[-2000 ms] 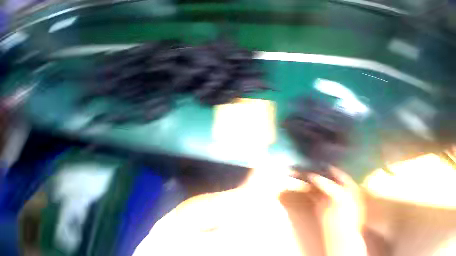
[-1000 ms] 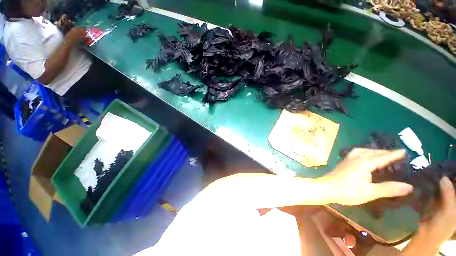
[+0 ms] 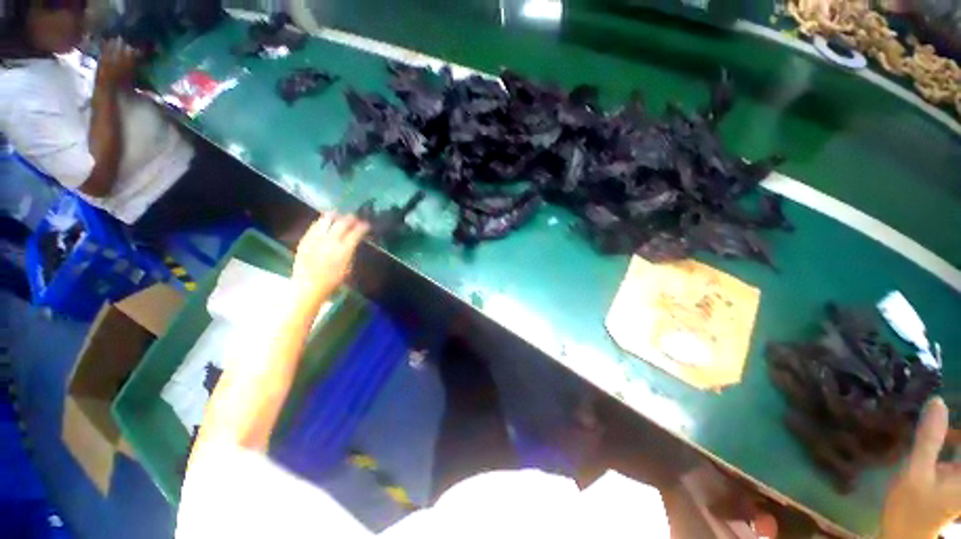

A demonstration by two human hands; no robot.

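A large heap of black moulded parts (image 3: pixel 569 147) lies across the bench. A tan cardboard pad (image 3: pixel 685 321) with brown specks lies to its lower right. A rounder cluster of black parts (image 3: pixel 854 390) sits right of the pad. My left hand (image 3: pixel 329 251) is at the bench's near edge, its fingers by a dark part (image 3: pixel 392 214); whether it grips the part is unclear. My right hand (image 3: pixel 927 479) is beside the cluster, cut off by the right edge, thumb up; its fingers do not show clearly.
A green tote (image 3: pixel 148 421) with a white liner is partly hidden behind my left forearm, above blue crates (image 3: pixel 342 390). An open cardboard box (image 3: pixel 90 390) stands on the floor. Another person (image 3: pixel 90 137) is at upper left. A white item (image 3: pixel 908 326) lies behind the cluster; tan parts (image 3: pixel 885 47) are at upper right.
My left hand has moved from the right cluster across to the bench edge at left. My right hand has shifted down, and the cluster is now uncovered. The view has shifted slightly.
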